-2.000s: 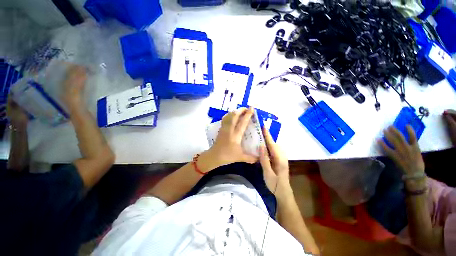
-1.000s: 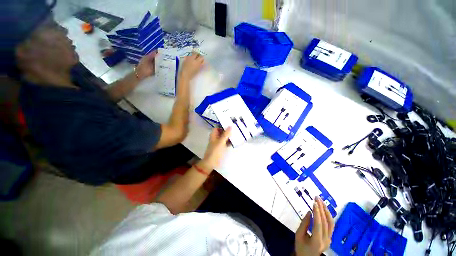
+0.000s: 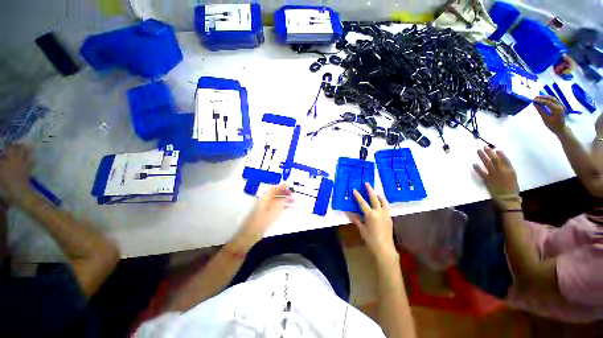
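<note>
A blue tray [image 3: 344,173] with a black cable in it lies in front of me. My right hand [image 3: 375,221] rests on its near end, fingers apart. A second blue tray with a cable [image 3: 413,178] lies right beside it. A white-and-blue printed sleeve [image 3: 307,190] lies flat left of the trays. My left hand [image 3: 263,214], slightly blurred, has its fingertips at the sleeve's left edge; whether they grip it is unclear. Another printed sleeve [image 3: 264,146] lies just behind, overlapping or touching it.
A stack of printed pieces [image 3: 218,119] and a lower pile [image 3: 142,175] lie left. Blue trays [image 3: 151,109] stand behind them. A black cable heap [image 3: 416,76] fills the back right. Two finished-looking stacks [image 3: 228,26] [image 3: 307,25] stand at the back. People's arms reach in at both sides.
The view has swung right. My left hand has let go of the printed piece at the left pile and moved to the front sleeve. My right hand has moved onto the blue tray.
</note>
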